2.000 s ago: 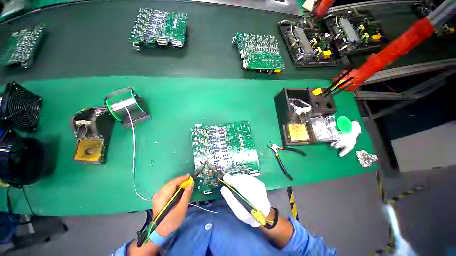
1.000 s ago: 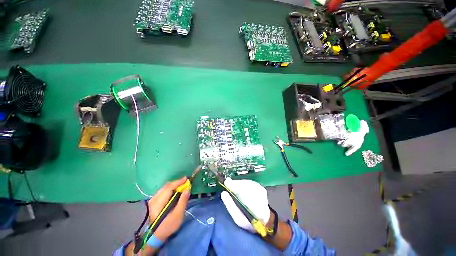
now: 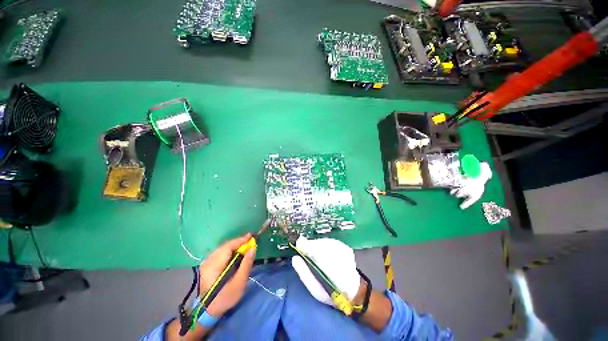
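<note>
The green circuit board [image 3: 310, 193] lies on the green mat with its solder side up. My left hand [image 3: 227, 274] is bare, has a blue band at the wrist and holds a yellow-and-black soldering iron [image 3: 223, 283]. My right hand [image 3: 330, 266] wears a white glove and holds a second soldering iron [image 3: 320, 274]. Both tips are close together at the board's lower left corner; whether they touch it is too small to tell. Solder wire [image 3: 182, 200] runs from the reel [image 3: 177, 126] to my left hand, and its end shows beyond the hand.
Side cutters [image 3: 383, 209] lie right of the board. Iron stands with sponges stand at left [image 3: 125, 166] and right [image 3: 408, 156]. A spare white glove [image 3: 475, 188] lies by a green lid [image 3: 471, 166]. Fans [image 3: 33, 120] stand far left. The conveyor [image 3: 287, 46] carries boards and black trays.
The whole view has shifted since two seconds ago, so the mat and boards appear slightly higher. Both hands still hold their irons, with the tips near the board's lower left corner.
</note>
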